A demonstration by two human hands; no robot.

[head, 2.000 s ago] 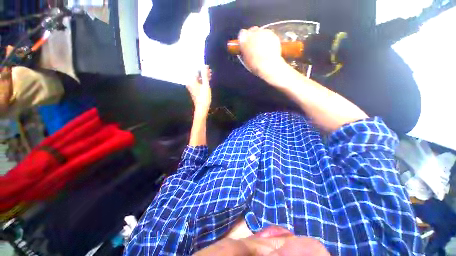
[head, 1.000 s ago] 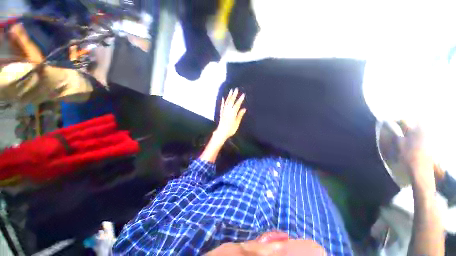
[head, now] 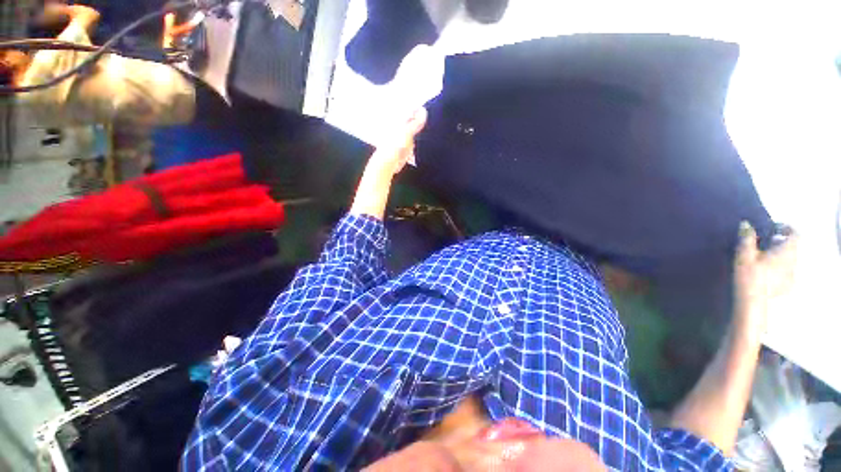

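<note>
A wide dark garment piece (head: 590,138) lies across the white table cover (head: 793,120) and hangs towards me over the near edge. My left hand (head: 401,143) is at its left edge with the fingers curled; the cloth edge appears pinched there. My right hand (head: 764,258) is at its lower right corner, fingers on the edge, and seems to hold the corner. Another dark cloth piece (head: 387,37) lies at the table's far left. The iron is not in view.
A red bundle with a dark band (head: 157,207) lies left, below the table. A white rim of a basket (head: 101,401) is at the lower left. Pale crumpled scraps (head: 784,415) are at the lower right. A person in beige clothing (head: 115,88) and cables are at the upper left.
The iron has gone from the garment piece and out of view. My right hand has moved to the cloth's right corner. My left hand has gone from spread flat to curled at the left edge.
</note>
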